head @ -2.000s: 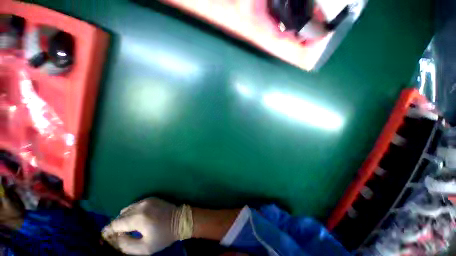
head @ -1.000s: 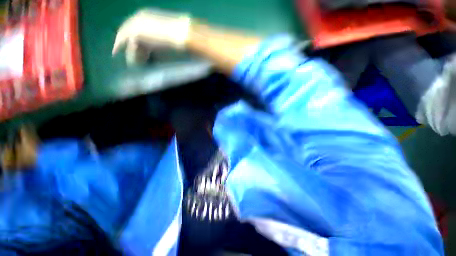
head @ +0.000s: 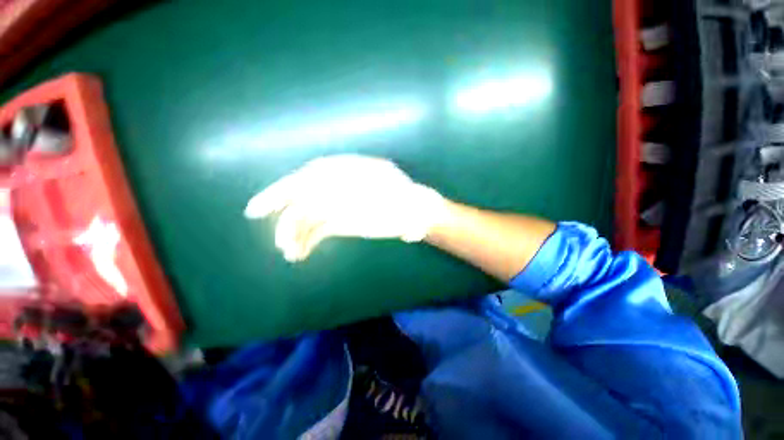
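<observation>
My right hand point(head: 344, 202), in a white glove, is over the green bench top point(head: 327, 284) near the middle of the view. Its fingers point left and curl slightly downward, with nothing seen in them. My left hand cannot be made out; the lower left is dark and blurred. A red tray point(head: 129, 215) lies at the left, cut off by the picture's edge. A watch with a pale strap point(head: 43, 133) sits in its upper pocket, and shiny clear film covers part of it.
At the right, a red tray point(head: 628, 129) stands beside a black slotted holder with pale straps in rows. Clear plastic film point(head: 748, 301) hangs at the far right. A red edge point(head: 52, 26) shows at the upper left. A white slip point(head: 13, 258) lies on the left tray.
The view has swung from my lap back to the bench. My right hand now shows lower in the picture, still empty. The slotted holder at the right shows again.
</observation>
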